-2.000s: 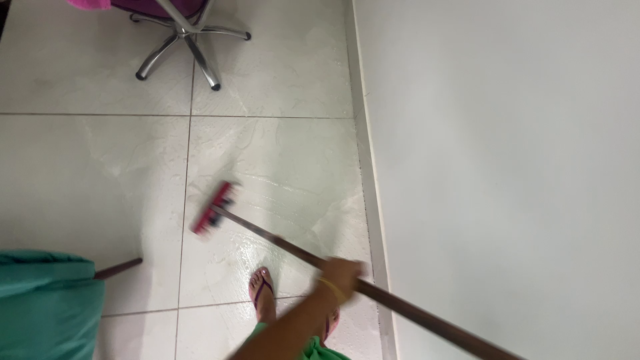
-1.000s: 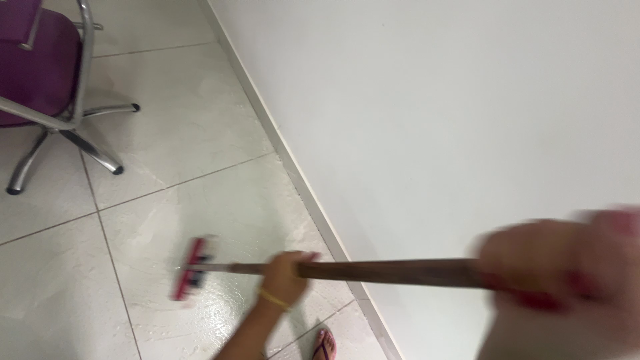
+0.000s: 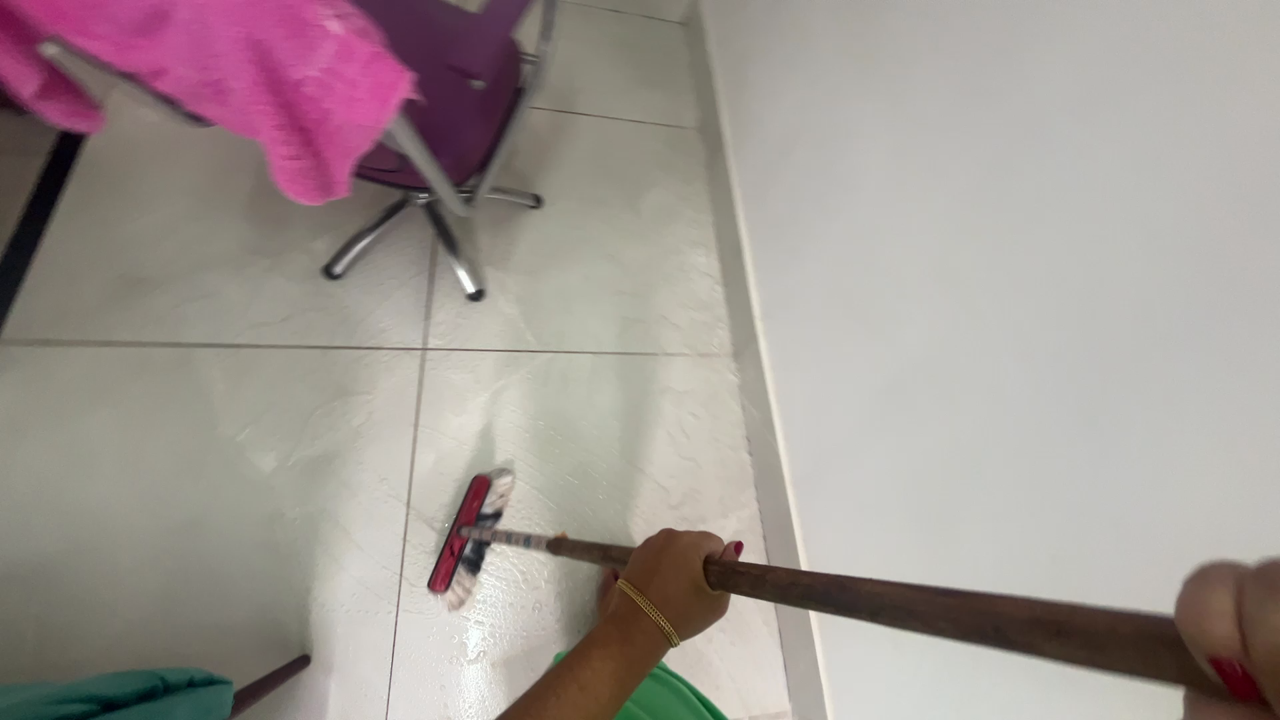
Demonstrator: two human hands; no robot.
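Observation:
A long-handled broom point(image 3: 468, 535) with a red head and pale and dark bristles rests on the wet tiled floor. Its brown wooden handle point(image 3: 930, 605) slants to the lower right. My left hand point(image 3: 675, 580), with a gold bracelet at the wrist, is closed around the lower part of the handle. At the right edge, partly cut off, my right hand point(image 3: 1235, 625) grips the handle's upper part.
A purple swivel chair point(image 3: 450, 110) with chrome legs stands ahead, a pink towel point(image 3: 290, 90) over it. The white wall point(image 3: 1000, 300) and its baseboard run along the right. Teal fabric point(image 3: 120, 695) and a brown leg point(image 3: 270, 685) are at lower left.
The view has swung since one second ago, and the chair and pink towel now show ahead. Both hands remain on the broom handle.

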